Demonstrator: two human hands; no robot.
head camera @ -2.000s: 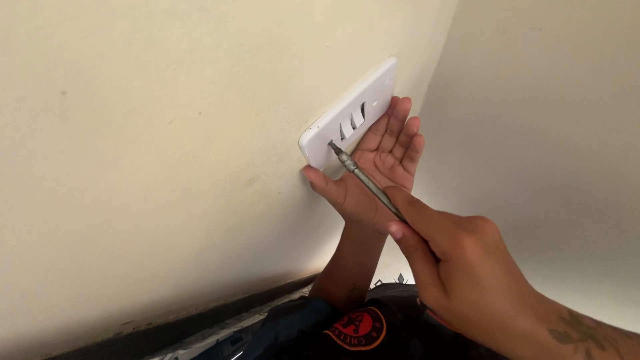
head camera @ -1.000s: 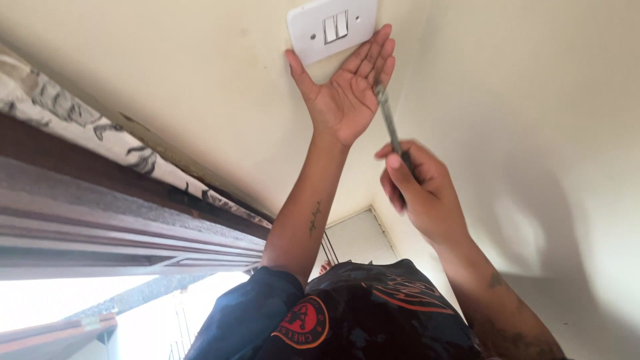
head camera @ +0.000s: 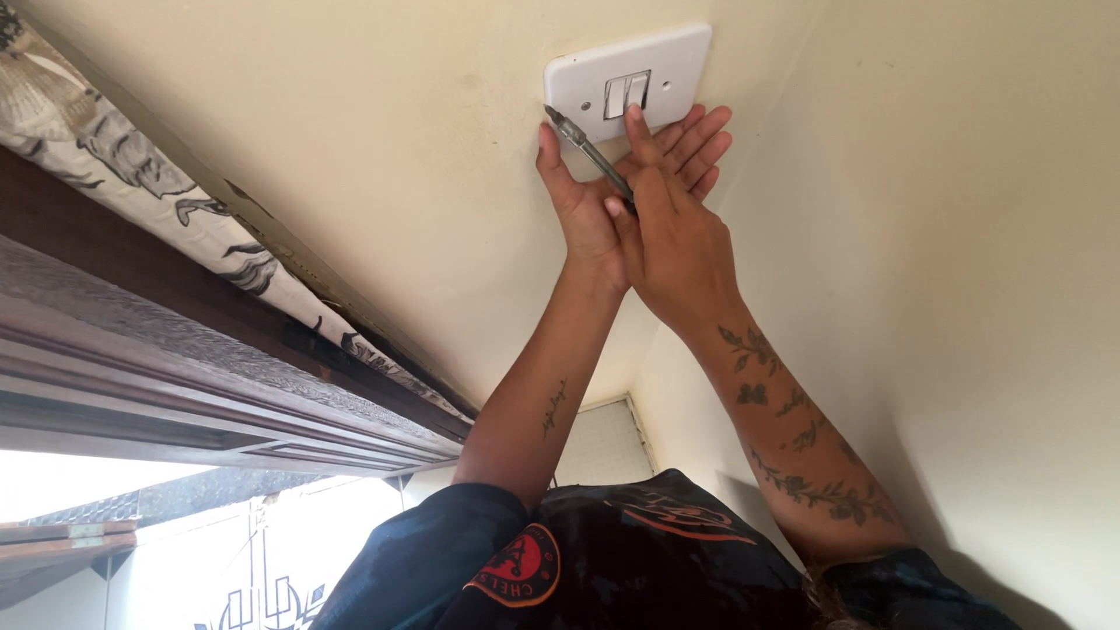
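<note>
A white plastic wall switch plate (head camera: 569,79) with two rocker switches (head camera: 626,94) is on the wall, a screw (head camera: 586,106) showing at its left and a hole (head camera: 667,86) at its right. My left hand (head camera: 604,210) is spread palm up against the plate's lower edge, thumb at the left corner, holding nothing. In front of it, my right hand (head camera: 682,236) grips a screwdriver (head camera: 595,154) whose tip points up and left, near the plate's lower left corner. The right index finger is extended to the bottom of the rockers.
A wall corner runs close to the right of the plate. At the left are a dark wooden window frame (head camera: 175,332) and a patterned cloth strip (head camera: 219,232) along the wall. A bright opening with a metal grille lies at the lower left.
My right hand has moved up to the rockers, its index finger now extended. Two seconds ago the screwdriver tip was at the plate's left screw. The view has shifted widely.
</note>
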